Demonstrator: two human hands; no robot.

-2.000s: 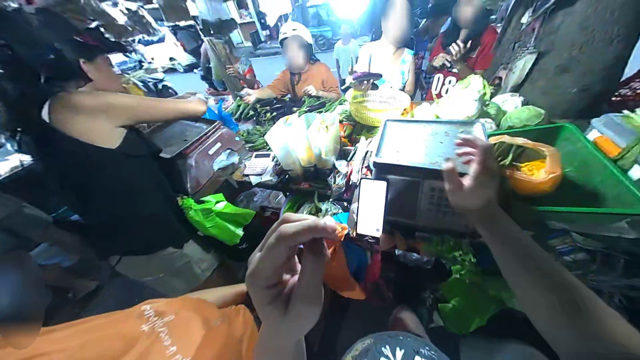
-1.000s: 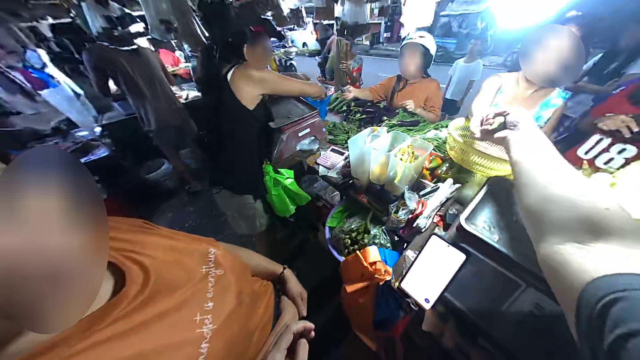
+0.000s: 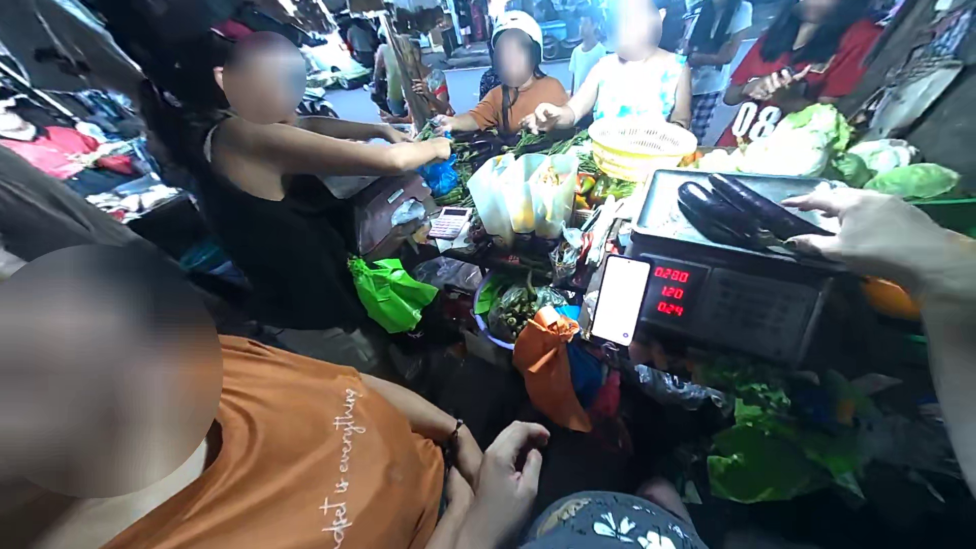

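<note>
Dark purple eggplants (image 3: 743,210) lie on the metal pan (image 3: 663,191) of a digital weighing scale (image 3: 732,305) with lit red digits. My right hand (image 3: 862,221) is at the right end of the eggplants, fingers and thumb apart around their tips; whether it grips them cannot be told. My left hand (image 3: 515,465) is low in the view, fingers loosely curled, holding nothing visible, beside the forearm of a person in an orange shirt. A smartphone (image 3: 621,300) with a bright screen stands against the scale's left front.
Yellow and white baskets (image 3: 643,149), cabbages (image 3: 801,149) and plastic bags of produce (image 3: 522,194) surround the scale. An orange bag (image 3: 550,366) and a green bag (image 3: 390,293) hang in front. A person in black reaches across the left side; several people stand behind the stall.
Eggplants now lie on the scale pan, which was bare two seconds ago. My right hand has moved from the yellow basket to the pan. The view has swung right since one second ago.
</note>
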